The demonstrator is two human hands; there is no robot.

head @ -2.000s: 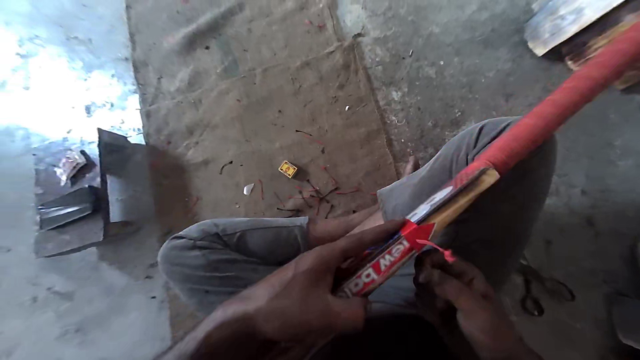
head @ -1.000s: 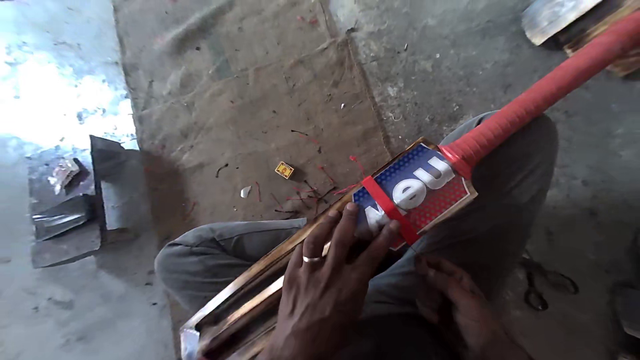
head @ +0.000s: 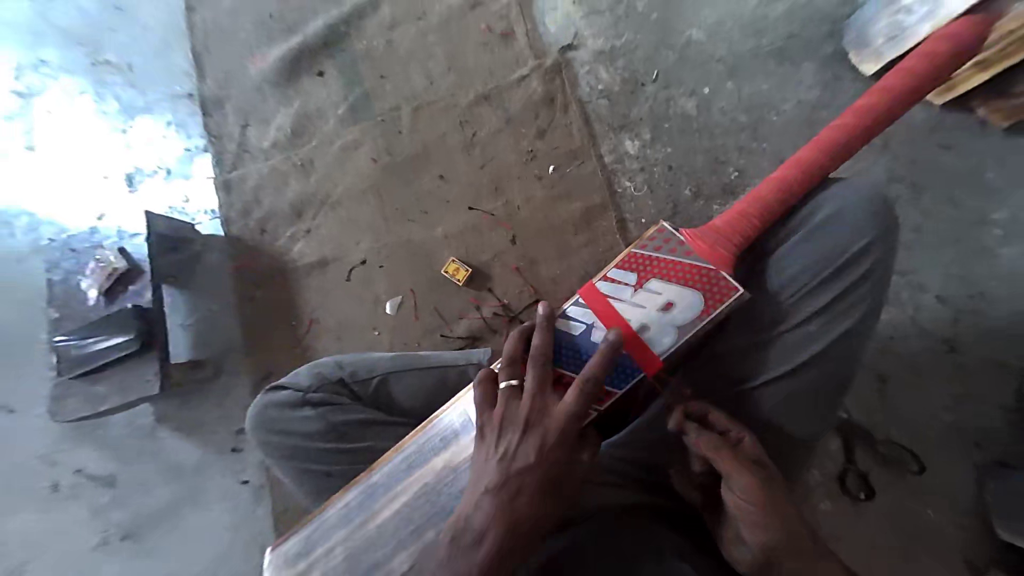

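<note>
A cricket bat (head: 400, 488) lies diagonally across my lap, its flat face with a red, blue and white sticker turned up. Its handle (head: 848, 140), wrapped in red grip, points to the upper right. A red band (head: 620, 328) runs across the sticker. My left hand (head: 536, 416), with a ring on one finger, rests spread on the blade and sticker, fingertips beside the band. Just below the bat's edge, near the band's lower end, is my right hand (head: 728, 472) with its fingers curled; whether it pinches the band's end is too dark to tell.
A brown cloth mat (head: 416, 160) covers the floor ahead, bearing a yellow matchbox (head: 457, 271), a white scrap (head: 393, 305) and scattered thread bits. Scissors (head: 858, 472) lie at the right. Dark sheet pieces (head: 104, 392) with plastic wrappings are at the left; wooden pieces (head: 980, 60) at the upper right.
The bat has been turned over: its ridged side showed a second ago, now its flat face does. Two seconds ago it was edge-up, with my right hand at a red strip's end.
</note>
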